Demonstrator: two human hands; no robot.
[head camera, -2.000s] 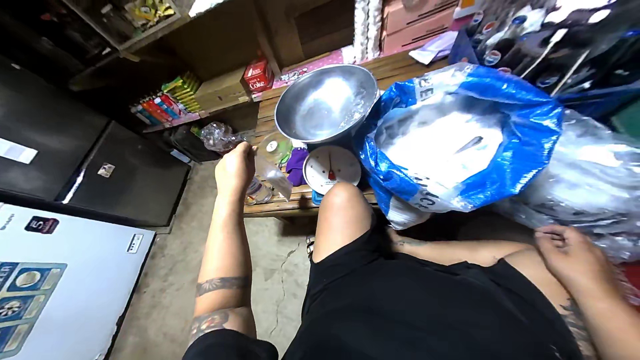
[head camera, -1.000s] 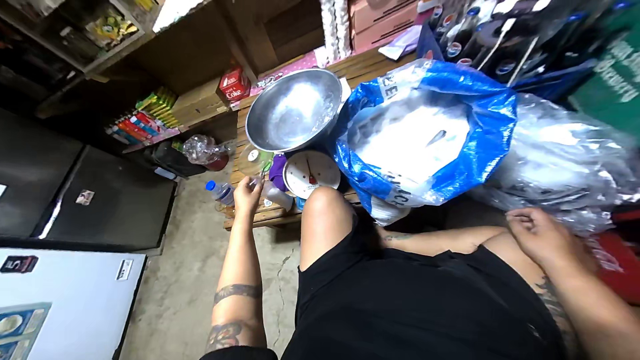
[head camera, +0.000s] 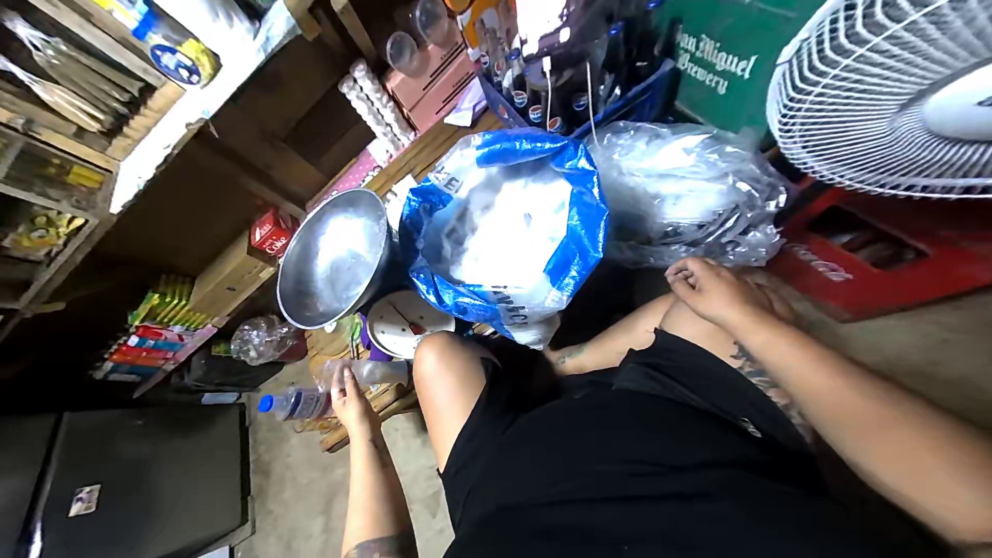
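Observation:
My left hand (head camera: 350, 397) is at the edge of the wooden bench, its fingers on a clear plastic bag (head camera: 372, 372). A plastic bottle with a blue cap (head camera: 298, 404) lies just left of that hand. Above the hand stand a round dial scale (head camera: 407, 323) and a wide metal bowl (head camera: 333, 258), tilted toward me. A blue and white sack (head camera: 508, 232), open at the top with white contents, stands right of the bowl. My right hand (head camera: 717, 288) rests on my right knee, fingers loosely curled, near a big clear plastic bag (head camera: 682, 194).
A blue crate (head camera: 659, 97) of Pepsi bottles is behind the sack. At right are a white fan (head camera: 891, 101), a green crate (head camera: 721, 54) and a red Coca-Cola crate (head camera: 876, 256). Shelves (head camera: 155, 163) and a dark refrigerator (head camera: 147, 473) are at left.
The view has swung to the right, bringing the fan into sight. My left hand held up a clear bag two seconds ago and is now lower by the bench edge. My right hand stays by my knee.

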